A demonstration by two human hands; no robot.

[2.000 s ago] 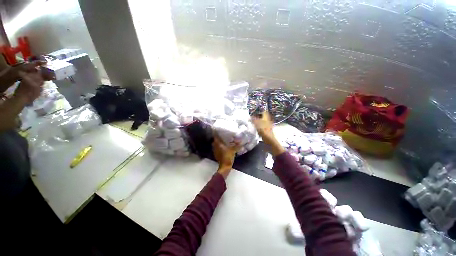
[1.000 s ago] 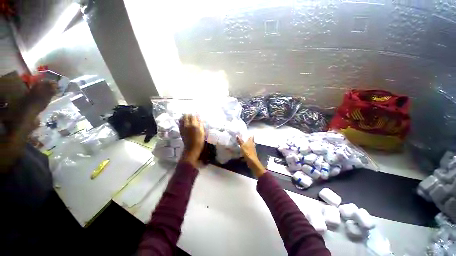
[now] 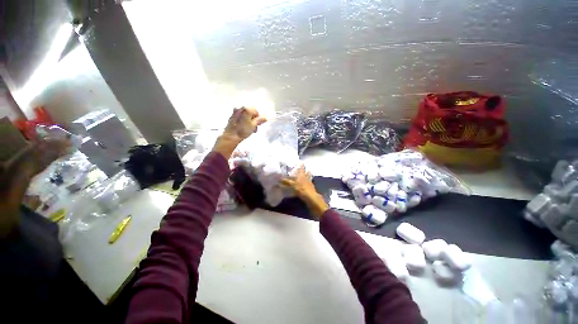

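Note:
A large clear bag of white cases [image 3: 276, 152] stands at the bench's rear, left of centre. A dark object [image 3: 247, 186] lies against its front. My left hand [image 3: 239, 126] is raised at the bag's top edge, fingers bent; whether it pinches the plastic is unclear in the glare. My right hand [image 3: 300, 183] rests on the bag's lower right side, fingers apart, holding nothing visible. Loose white cases [image 3: 436, 250] lie on the bench to the right.
A bag of blue-marked cases [image 3: 393, 186] lies on the black strip [image 3: 472, 226] with a small card [image 3: 344, 201] beside it. Dark bundles [image 3: 345, 130] and a red-yellow bag [image 3: 457, 130] are behind. A yellow cutter [image 3: 120, 228] and another person [image 3: 28, 253] are left; more cases [image 3: 558, 202] are right.
My left hand has moved up from the bag's front to its top. My right hand stays at its right side. The dark object shows more fully than one second ago.

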